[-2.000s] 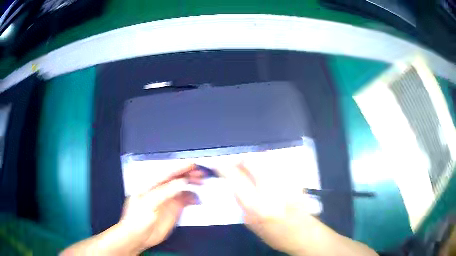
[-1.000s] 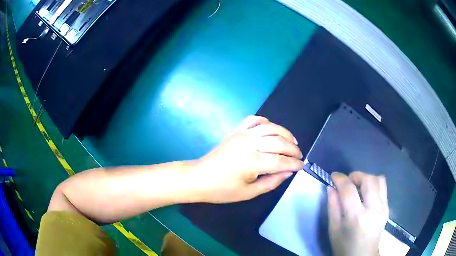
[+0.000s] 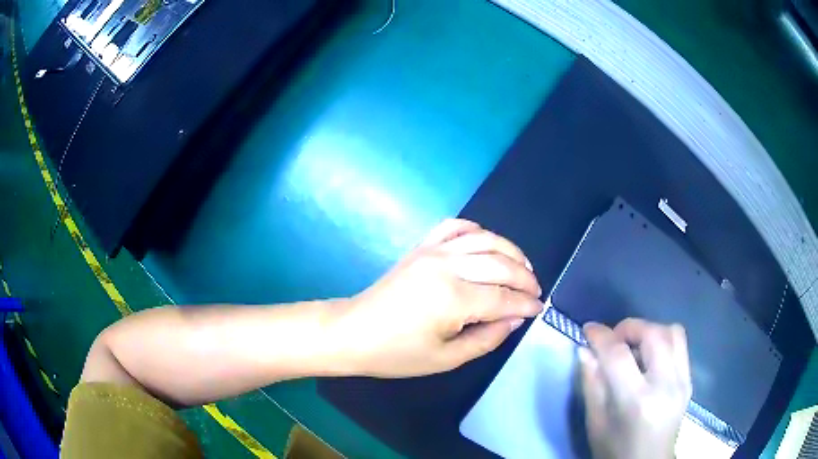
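A cover panel (image 3: 673, 287) with a dark-grey half and a silver-white half lies tilted on a black foam pad (image 3: 583, 134). A narrow striped adhesive strip (image 3: 564, 324) lies along the seam between the halves; striped material also shows at the seam beyond my right hand. My left hand (image 3: 457, 300) is at the seam's left end, its fingertips closed at the strip's end. My right hand (image 3: 632, 381) has its fingertips on the strip a little further along and hides the seam's middle. A white connector end (image 3: 672, 215) lies beyond the panel's dark edge.
A long pale rail (image 3: 682, 90) curves along the upper right. A neighbouring open unit (image 3: 130, 36) sits on another black pad (image 3: 117, 152) at the upper left. The green bench mat (image 3: 359, 170) lies between the pads. The edge of a cream sheet (image 3: 801, 439) shows at the lower right.
The view has swung left since two seconds ago. Both hands moved from above the silver half to the seam. Over the last second they stayed there, with only a slight shift.
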